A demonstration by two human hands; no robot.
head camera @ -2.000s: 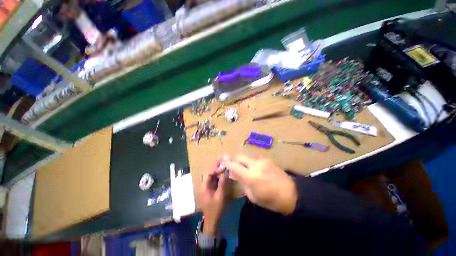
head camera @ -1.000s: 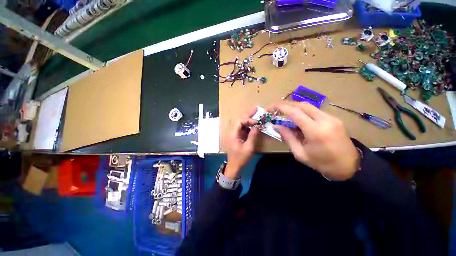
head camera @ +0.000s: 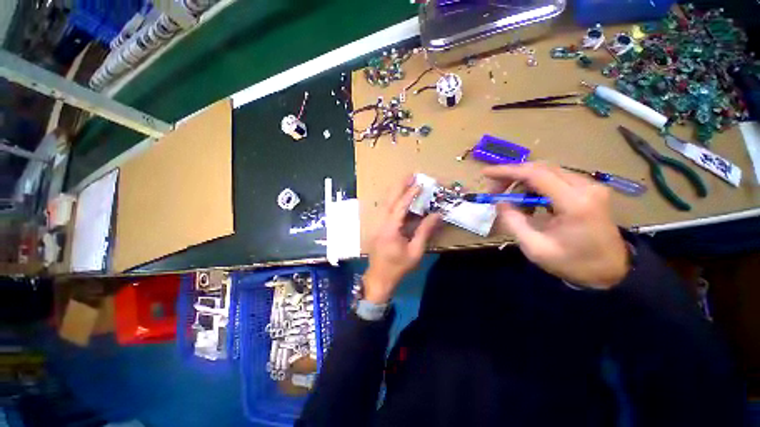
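My left hand (head camera: 395,243) holds a white plastic housing (head camera: 473,215) at the near edge of the brown cardboard sheet (head camera: 400,167). Small dark and green parts (head camera: 447,196) show in the open housing. My right hand (head camera: 567,221) holds a blue-handled screwdriver (head camera: 521,199) lying nearly level, its tip end at these parts. Whether the tip touches them cannot be told. A purple battery pack (head camera: 500,151) lies on the cardboard just beyond my hands.
Clear-handled screwdriver (head camera: 621,183), green-handled pliers (head camera: 673,177), black tweezers (head camera: 537,102), white tube (head camera: 625,107) and glue tube (head camera: 704,160) lie right. Circuit boards (head camera: 692,75) are heaped far right. Wired components (head camera: 390,121) lie left. Blue crate (head camera: 247,359) stands below.
The view has shifted slightly. The blue screwdriver, mostly covered by my right hand a second ago, now shows more. My right hand has moved right, away from my left, uncovering more of the housing.
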